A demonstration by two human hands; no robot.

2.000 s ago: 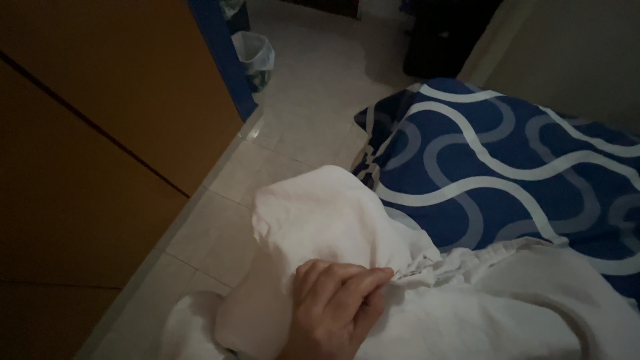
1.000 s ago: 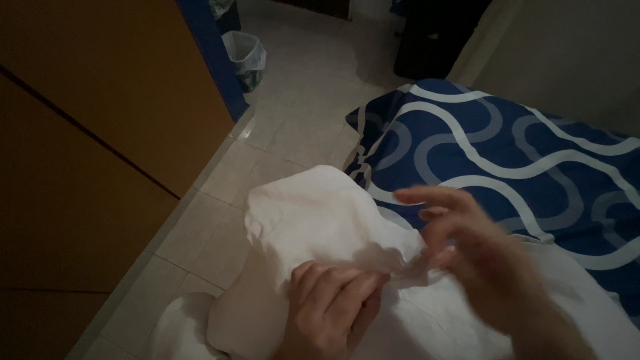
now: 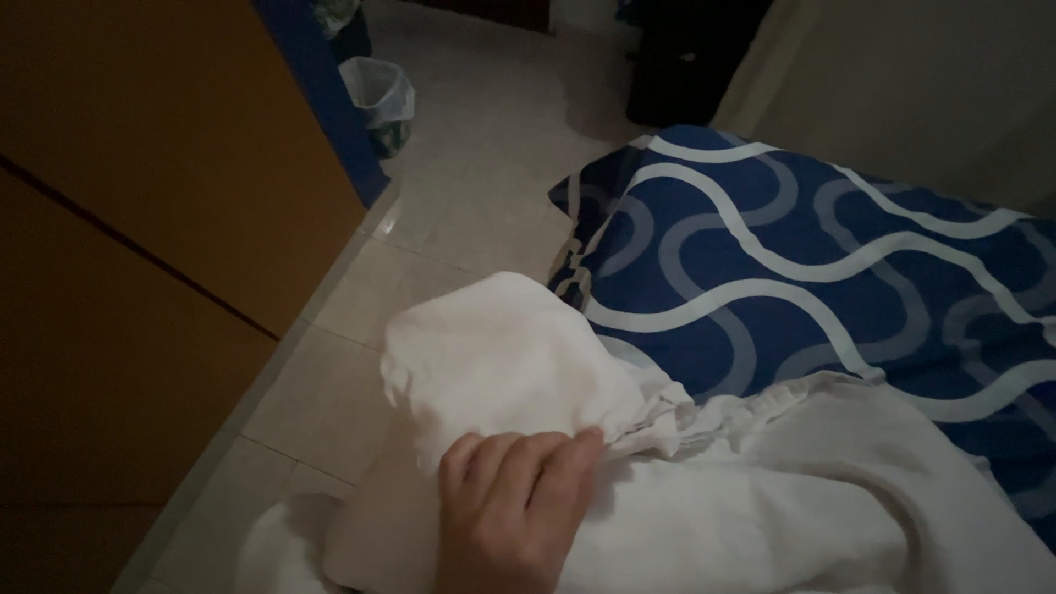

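Observation:
White fabric with a gathered, elastic-looking edge, like a fitted sheet (image 3: 511,363), lies bunched across the lower middle and lower right. My left hand (image 3: 520,495) pinches its gathered edge between thumb and fingers, at the bottom middle. One rounded corner of the cloth stands up just beyond the fingers. To the right, the cloth's ruffled edge runs over a blue bed cover (image 3: 792,247) with white and grey wavy lines. My right hand is out of the frame.
An orange-brown wooden cabinet (image 3: 148,247) with a blue edge stands at the left. Pale floor tiles (image 3: 330,396) run beside it. A lined waste bin (image 3: 381,99) is at the upper left. A dark object (image 3: 689,66) stands near the pale wall (image 3: 899,91) at the back.
My right hand, over the cloth's gathered edge one second ago, has left the view. My left hand stays at about the same place on the white fabric.

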